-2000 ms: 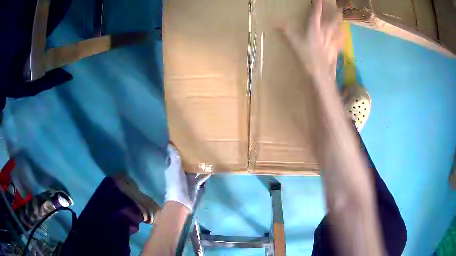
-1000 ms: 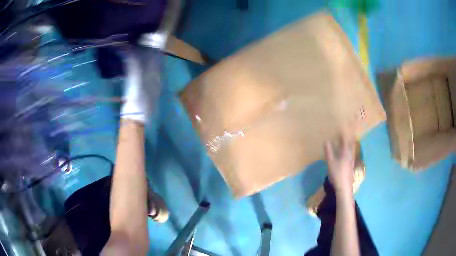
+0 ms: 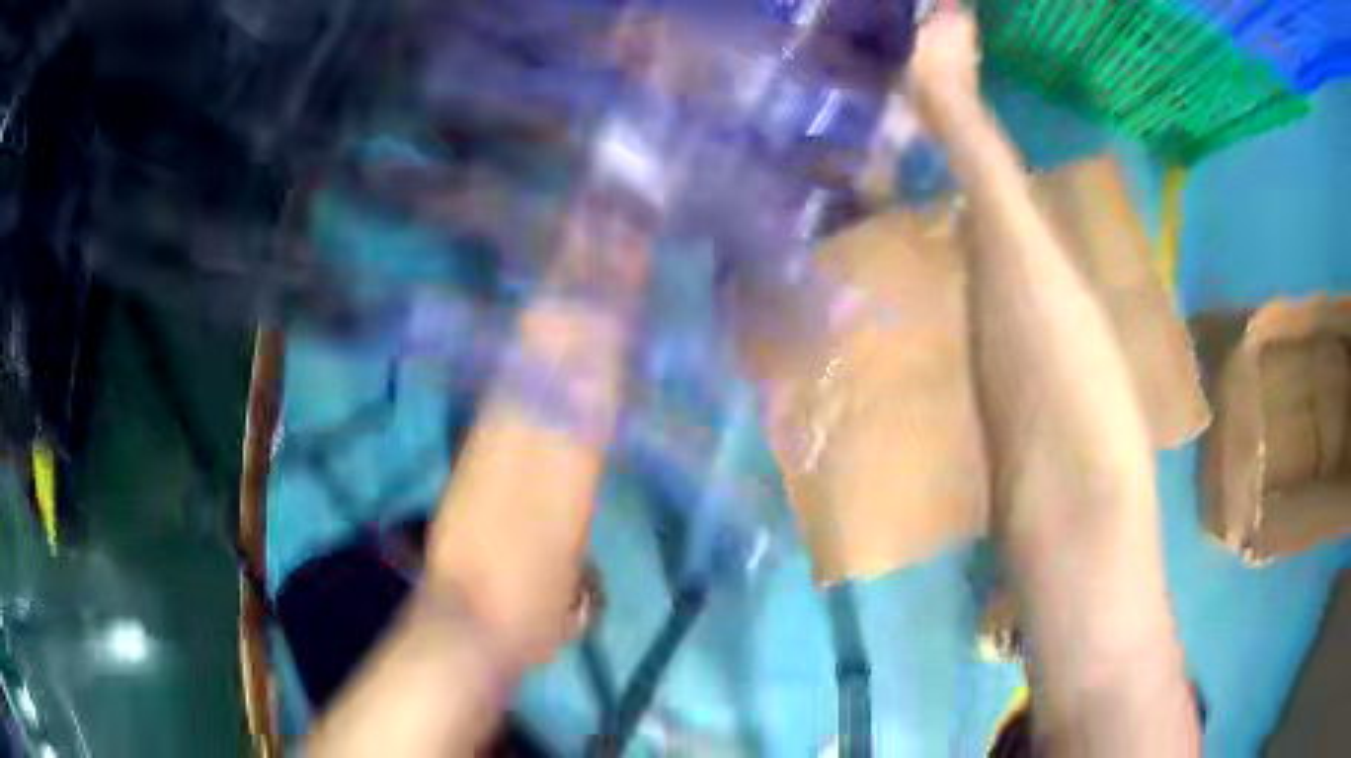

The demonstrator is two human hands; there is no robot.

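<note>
A strongly blurred dark and purple mass, which looks like cable bundles [image 3: 800, 111], spans the top middle and covers the left part of a closed brown carton [image 3: 896, 430]. My left hand [image 3: 630, 160], in a white glove, is at the mass's left part. It is blurred and its fingers cannot be made out. My bare right hand [image 3: 945, 67] is curled at the mass's right edge, near the top of the picture. My right forearm crosses over the carton. Purple streaks lie across my left forearm.
An open empty carton [image 3: 1304, 430] is on the blue floor at right. A green mesh crate [image 3: 1141, 82] and a blue one [image 3: 1289, 30] are at top right. Dark stool legs [image 3: 852, 666] show below the closed carton. A dark green surface with a brown edge [image 3: 259, 592] is at left.
The view has shifted left, so the carton appears further right. The purple mass has moved from the left to over the carton's left side. My right hand has left the carton and reached up.
</note>
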